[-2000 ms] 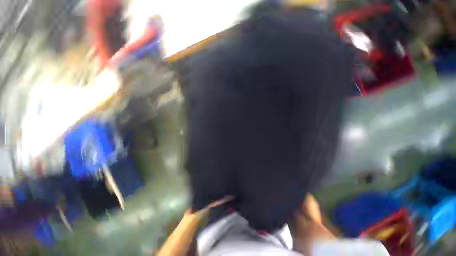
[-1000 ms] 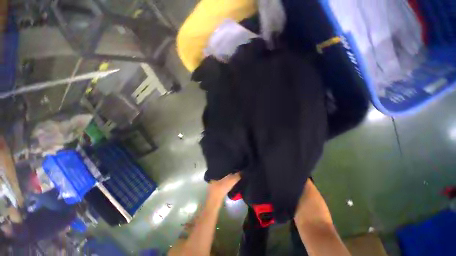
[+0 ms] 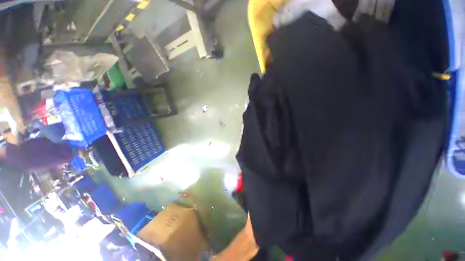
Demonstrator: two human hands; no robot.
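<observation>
A large bundle of black garment pieces (image 3: 341, 142) fills the centre and right of the head view, close to the camera. A small red patch shows at its left edge. My left hand (image 3: 242, 244) is at the bottom, against the bundle's lower left edge; only the wrist area and part of the hand show, and the fingers are hidden by the cloth. The bundle is held up off the floor. My right hand is not in view; the cloth covers the area at the lower right.
A yellow container or bag (image 3: 259, 30) with pale cloth beside it is behind the bundle. A blue-rimmed crate (image 3: 456, 122) is at the right edge. Blue crates (image 3: 84, 114) stand at left, a brown carton (image 3: 176, 229) lower left, and machine table legs (image 3: 191, 38) at top.
The view has swung left, so the bundle sits further right and looks larger. The left hand is now mostly covered, and the right arm has gone out of sight. The carton has come into view.
</observation>
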